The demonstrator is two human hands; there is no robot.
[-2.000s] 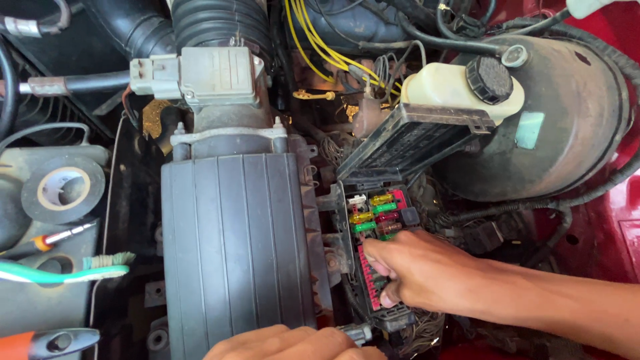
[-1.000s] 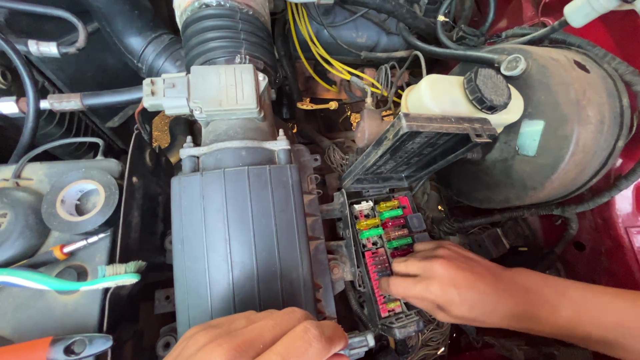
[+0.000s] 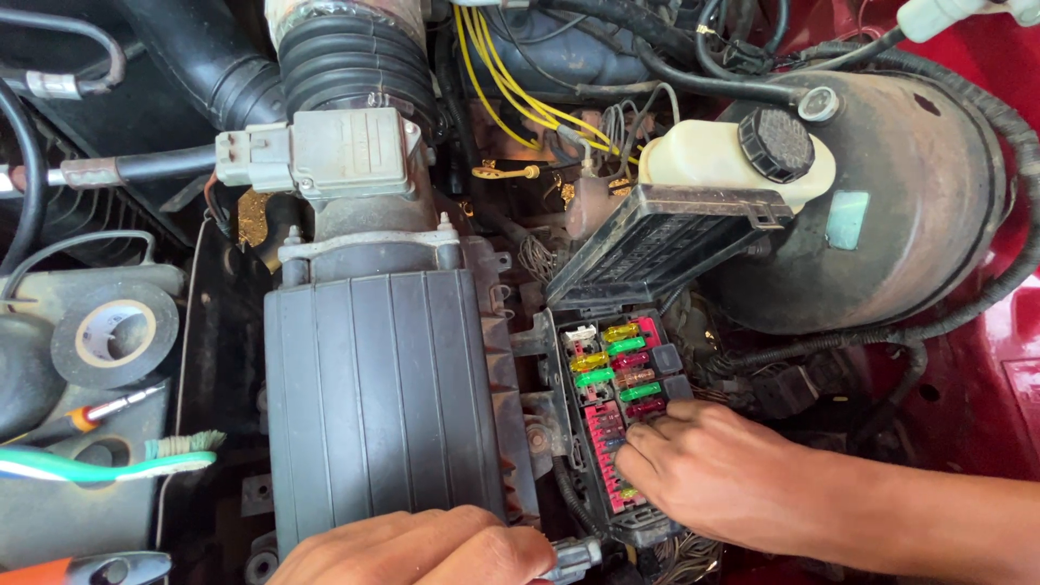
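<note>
A car's fuse box (image 3: 605,406) holds several coloured blade fuses, with its black cover (image 3: 666,236) tipped up at the back. My right hand (image 3: 699,463) is at the right side of the box, its fingers bent down over the lower fuses; the fingertips are partly hidden, so whether they pinch a fuse cannot be told. My left hand (image 3: 422,552) rests at the bottom of the view, by the front of the black air filter housing (image 3: 382,406). A grey connector (image 3: 575,559) sticks out beside its fingers; the grip on it is mostly hidden.
At the left lie a roll of black tape (image 3: 69,341), a screwdriver (image 3: 85,417), a green and white toothbrush (image 3: 106,467) and an orange-handled tool (image 3: 89,569). A brake fluid reservoir (image 3: 691,162) and round brake booster (image 3: 877,195) stand at the back right. Yellow cables (image 3: 504,81) run behind.
My right hand has shifted from over the left fuse row toward the right side of the box, uncovering more fuses. My left hand stays low in the view.
</note>
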